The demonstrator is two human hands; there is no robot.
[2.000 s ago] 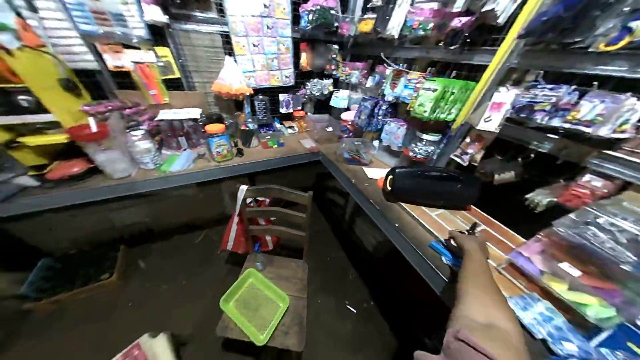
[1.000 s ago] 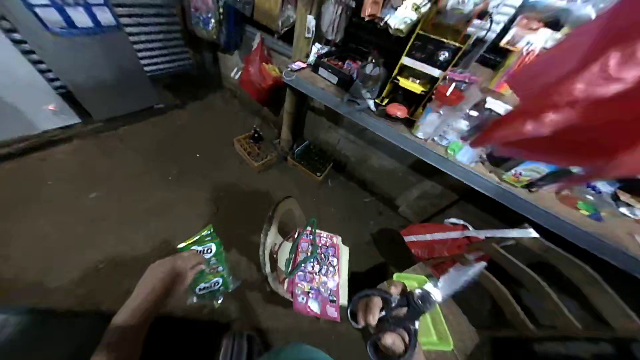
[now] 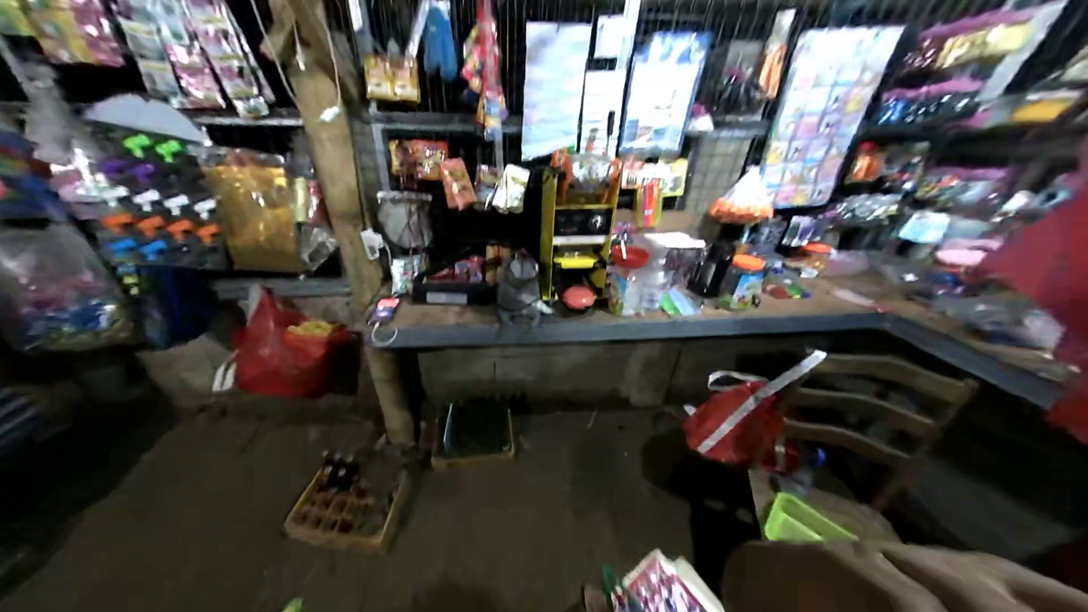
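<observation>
A blurred brown shape at the bottom right is probably part of my right hand or arm (image 3: 884, 582); its fingers and anything in them cannot be made out. It lies just below a lime-green plastic basket (image 3: 799, 520) on the seat of a wooden chair (image 3: 884, 365). My left hand is out of view. Only a small green tip, perhaps of a packet (image 3: 293, 605), shows at the bottom edge. A pink and white printed pack (image 3: 663, 586) lies at the bottom, left of the brown shape. A red bag with white straps (image 3: 739, 421) is by the chair.
A counter with a grey edge (image 3: 595, 331) carries jars and a yellow rack (image 3: 582, 229). A wooden post (image 3: 340, 170) stands left, with a red plastic bag (image 3: 280, 348) beside it. On the floor are a bottle crate (image 3: 348, 506) and a darker crate (image 3: 478, 429). Red material (image 3: 1045, 280) hangs at the right.
The view has swung up towards the counter. My left hand, which held a green packet one second ago, has left the view. The scissors held in my right hand then are no longer visible.
</observation>
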